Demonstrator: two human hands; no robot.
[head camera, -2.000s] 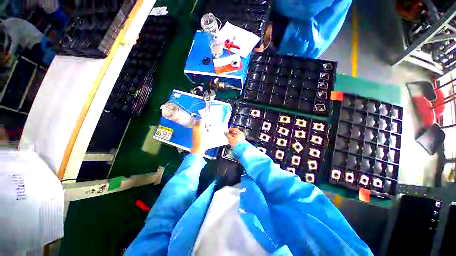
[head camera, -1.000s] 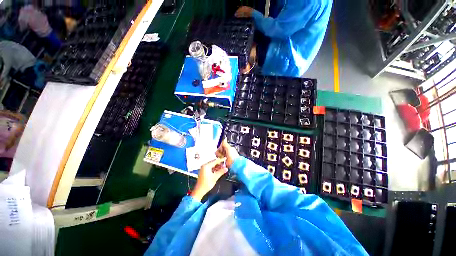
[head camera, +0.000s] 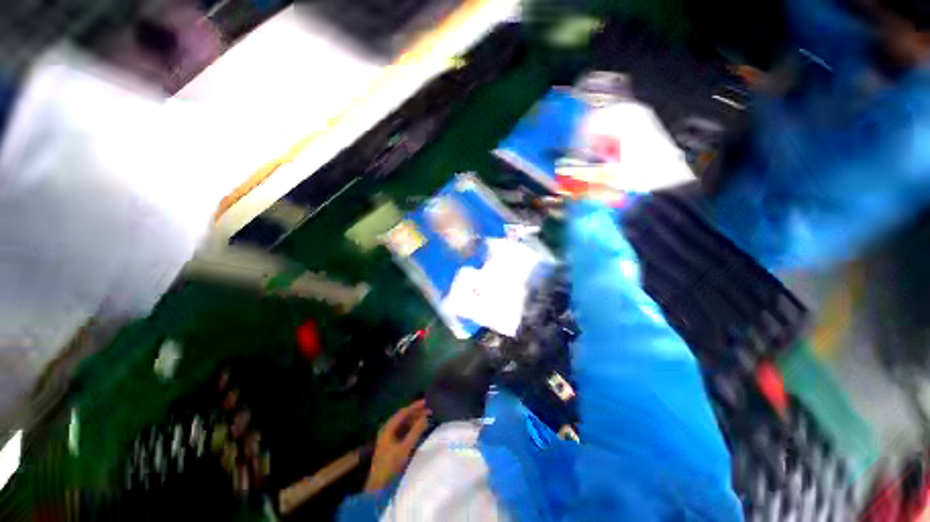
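Observation:
The view is strongly blurred. My left hand (head camera: 396, 445) is low in front of my body, left of the white shirt front; its grip is unclear. My right sleeve reaches up across the tray area to the far blue box (head camera: 538, 135). My right hand (head camera: 589, 188) is a small blur at that box's front edge, beside a red-orange patch, and its fingers cannot be made out. White paper (head camera: 497, 289) lies on the near blue box (head camera: 441, 273). A small pale square part (head camera: 561, 385) shows in the dark tray beside my right sleeve, which hides most of that tray.
A person in a blue smock (head camera: 846, 173) is at the upper right. Dark trays (head camera: 704, 270) lie right of my sleeve. A pale sloping ledge (head camera: 275, 178) and white sheets (head camera: 97, 204) are at the left. Blurred small items (head camera: 240, 438) are at the lower left.
The view has swung, and the bench appears tilted. My hands, together near the white paper before, are apart: the right has reached forward to the far blue box, the left is down by my body.

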